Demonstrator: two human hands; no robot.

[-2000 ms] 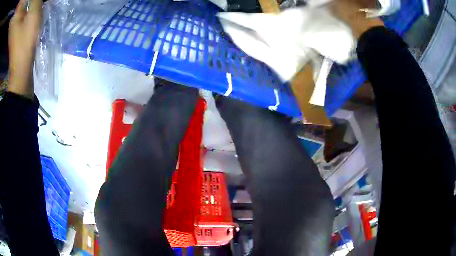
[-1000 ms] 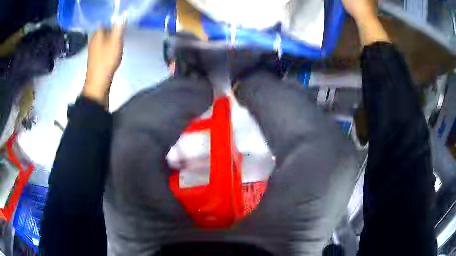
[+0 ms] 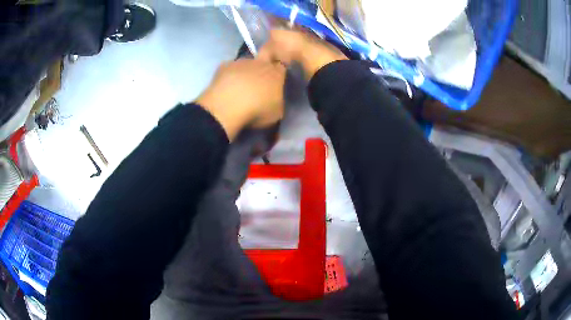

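My left hand (image 3: 243,94) is near the top centre, its fingers curled and blurred. My right hand (image 3: 299,51) meets it from the right, and the two hands touch or overlap. A thin whitish, see-through strip (image 3: 244,28) runs down to the fingers; whether either hand grips it is unclear. The blue plastic basket (image 3: 460,100) is at the upper right, just beyond my right hand, with crumpled white material (image 3: 407,28) and a tan strip at its left side.
A red frame-like object (image 3: 313,206) is on the floor below my hands, with a red perforated basket (image 3: 335,274) beside it. Another blue basket (image 3: 37,240) is at the lower left. A person's shoe (image 3: 136,24) is at the upper left. Metal framing (image 3: 501,162) stands at the right.
My hands were wide apart at the basket and plastic; they have come together near the centre. The blue basket now appears farther to the upper right. The view has shifted.
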